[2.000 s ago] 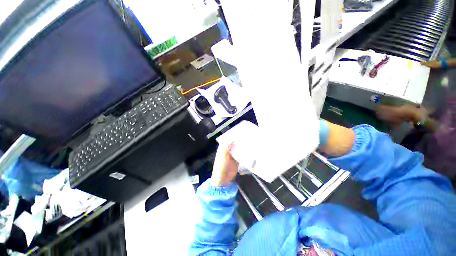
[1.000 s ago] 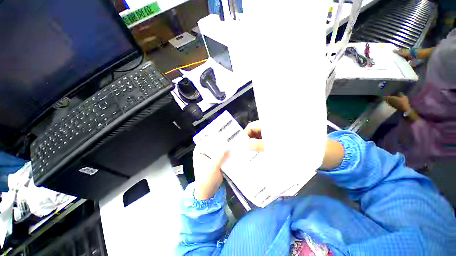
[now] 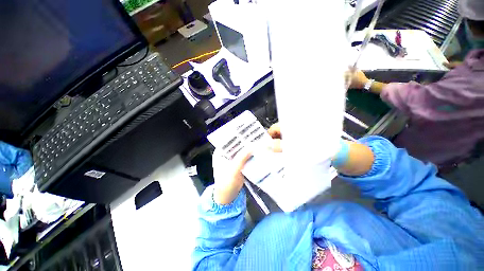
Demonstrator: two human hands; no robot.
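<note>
My left hand [image 3: 229, 172] holds a white label sheet [image 3: 239, 138] with rows of dark print, thumb on top, in front of my body. My right hand [image 3: 275, 138] is mostly hidden behind a long white strip [image 3: 310, 79]; its fingertips show at the sheet's right edge. The wide blank strip hangs from the top of the view and overlaps the sheet's lower part. Whether my right fingers grip the sheet or the strip cannot be told.
A keyboard [image 3: 103, 114] lies on a black case beside a monitor [image 3: 58, 47]. A barcode scanner [image 3: 225, 77] lies behind the sheet. A white unit [image 3: 142, 225] is at lower left. A person [image 3: 435, 106] stands at right by another white unit [image 3: 422, 53] carrying cable leads.
The printed sheet has turned to show its dark rows more clearly. The other person has moved in, with an arm reaching left near the far unit. The view has shifted slightly.
</note>
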